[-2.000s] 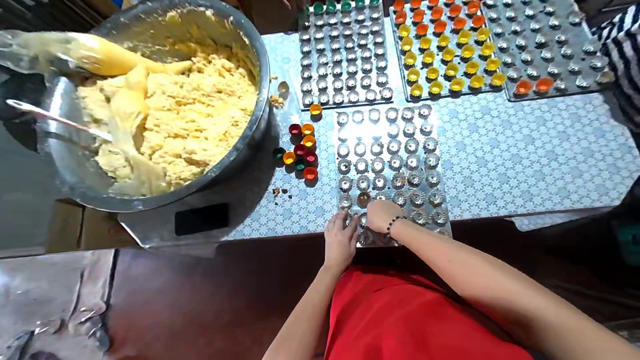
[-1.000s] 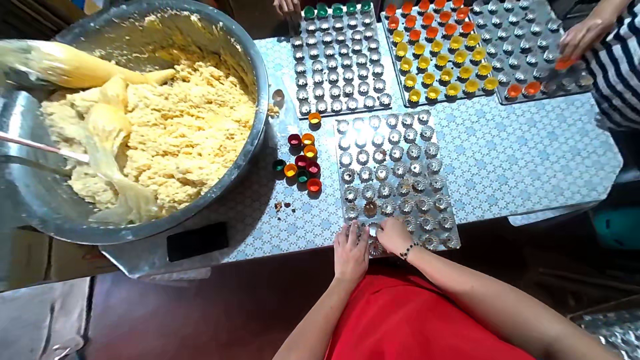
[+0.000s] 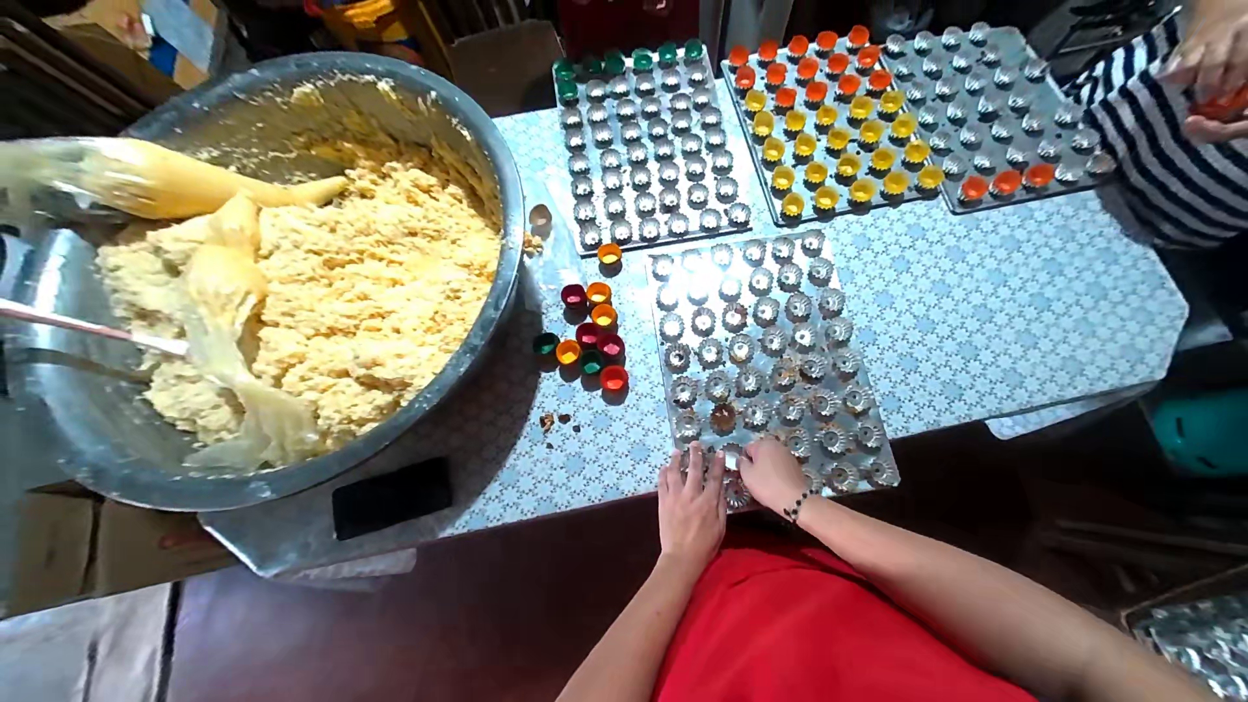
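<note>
A metal tray [image 3: 882, 429] set with rows of small fluted metal tart moulds [image 3: 765, 311] lies at the table's near edge. My left hand [image 3: 693, 502] rests on its near-left corner, fingers spread over the moulds. Beside it, my right hand [image 3: 773, 476], with a beaded bracelet at the wrist, is closed over the near rows; a small pale or shiny piece shows by its fingertips, too small to name. One mould near the hands looks brown inside [image 3: 722, 418]. Loose red, orange and green foil cups [image 3: 587, 335] sit left of the tray.
A large metal basin [image 3: 507, 224] of crumbly yellow dough, with filled piping bags [image 3: 161, 179], stands at left. A black phone [image 3: 392, 497] lies near the edge. Behind are trays of moulds [image 3: 642, 175], yellow and orange cups [image 3: 825, 117], and more moulds [image 3: 994, 107]. A co-worker's hands [image 3: 1214, 73] hold orange cups at right.
The co-worker's hand, over the far-right tray one second ago, is now off it at the right, with orange cups. My hands stay at the near edge of the tray.
</note>
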